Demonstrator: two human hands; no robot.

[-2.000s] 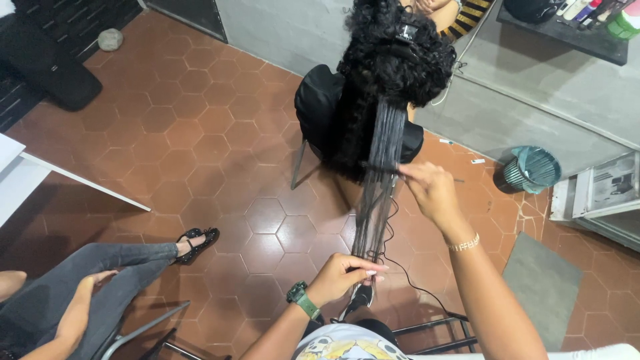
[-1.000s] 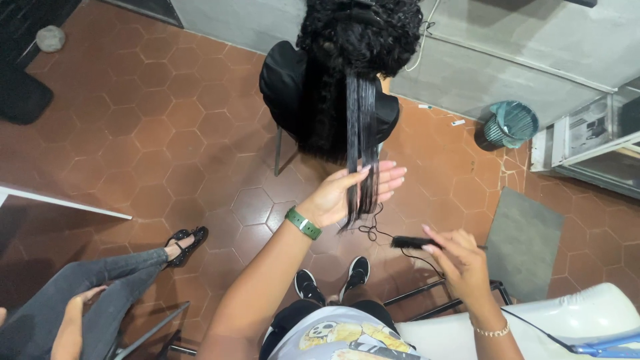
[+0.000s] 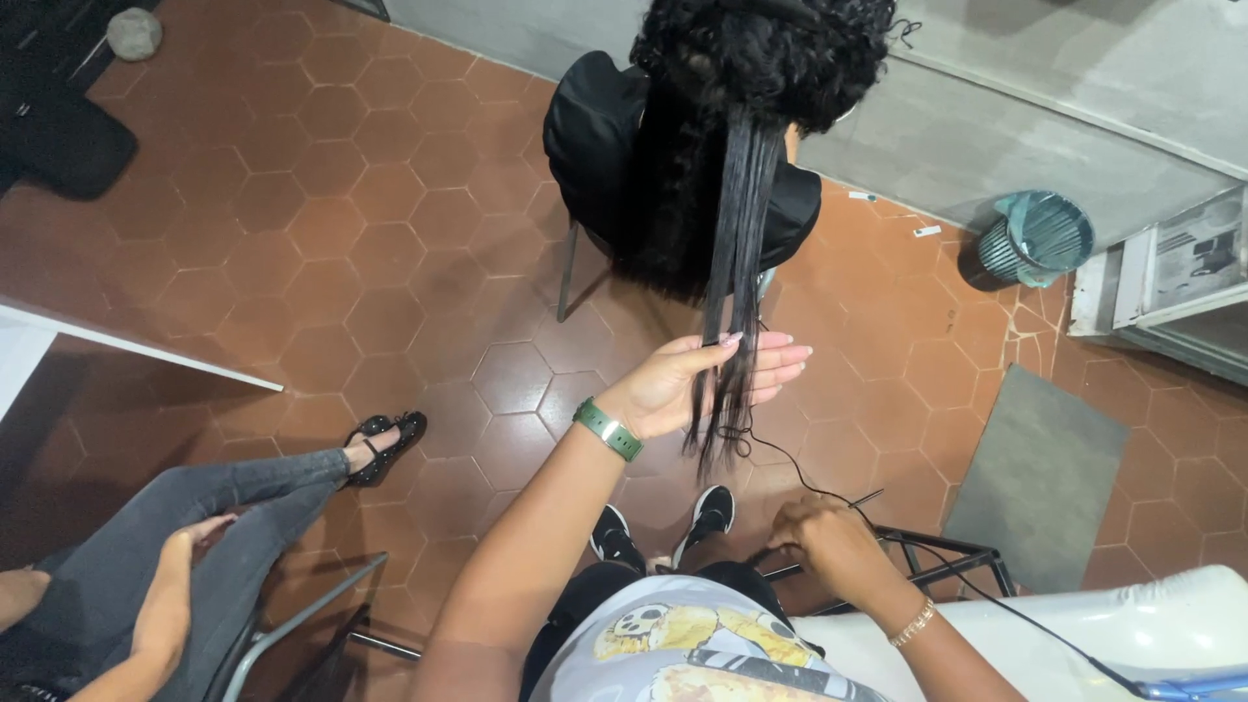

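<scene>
A seated person with dark curly hair (image 3: 760, 58) has their back to me. One straightened lock of hair (image 3: 741, 214) hangs over my left hand (image 3: 697, 380), held under the thumb, with the other fingers extended beneath it. My right hand (image 3: 829, 541) is lower and to the right, closed around a dark comb whose thin tail (image 3: 866, 498) sticks out past the knuckles; the hand hides much of the comb. At the bottom right corner lies part of a blue corded tool (image 3: 1194, 685), mostly out of frame.
A black cable (image 3: 790, 463) loops below the lock. A lined wastebasket (image 3: 1038, 239) stands near the wall at right. Another person's legs (image 3: 195, 507) reach in from the left, near a white table edge (image 3: 146, 346). A white padded surface (image 3: 1102, 629) is beside my right arm.
Two seconds ago the comb was in the lock and my left hand held the lock's end. Since one second ago, my right hand has turned over with the comb; my left hand keeps the lock.
</scene>
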